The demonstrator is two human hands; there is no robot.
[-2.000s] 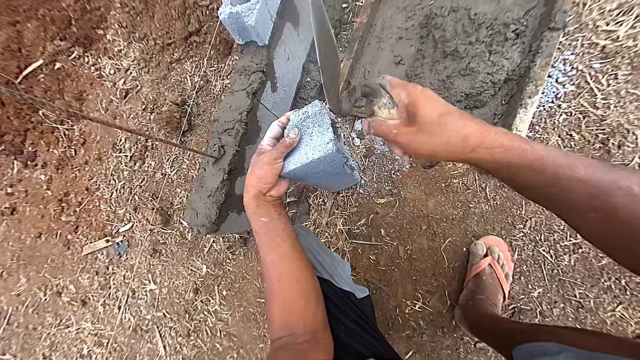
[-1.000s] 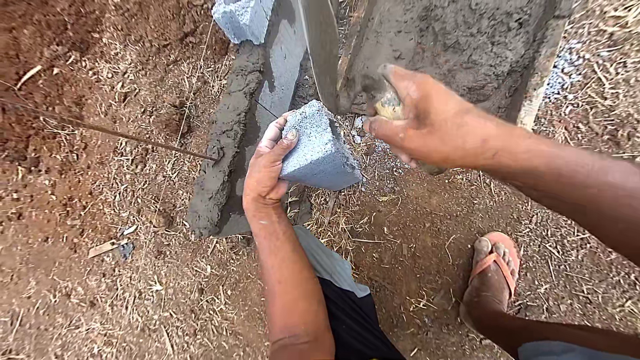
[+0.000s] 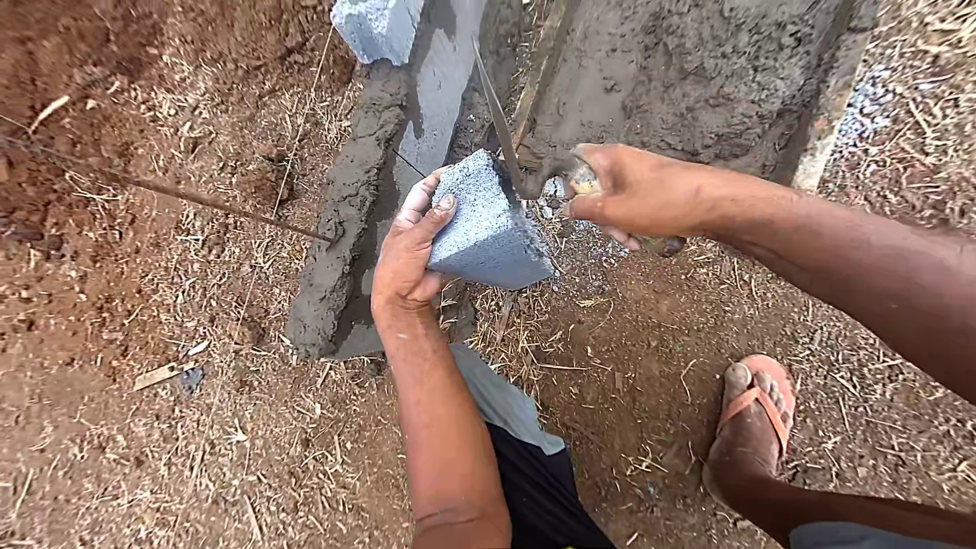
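Observation:
My left hand (image 3: pixel 412 248) grips a broken piece of grey concrete block (image 3: pixel 488 221) in the middle of the view, its rough broken side facing right. To the right, my right hand (image 3: pixel 629 191) is closed around the handle of a mason's trowel (image 3: pixel 499 122). The trowel's blade is seen nearly edge-on, just beyond the block piece, its tip pointing up the view. Whether blade and block touch cannot be told. Beneath and left of the block runs a strip of wet mortar (image 3: pixel 335 244) along a smooth grey footing (image 3: pixel 435 99).
Another concrete block (image 3: pixel 379 27) rests at the top of the footing. A metal rod (image 3: pixel 191 200) and a thin string cross the left side. At the upper right lies a trough of wet mortar (image 3: pixel 686 84) with a wooden edge (image 3: pixel 831 114). My sandalled foot (image 3: pixel 755 412) stands lower right.
The trowel blade has turned in my right hand and now shows nearly edge-on, where a second ago more of its flat face was visible. My left hand keeps its hold on the block piece.

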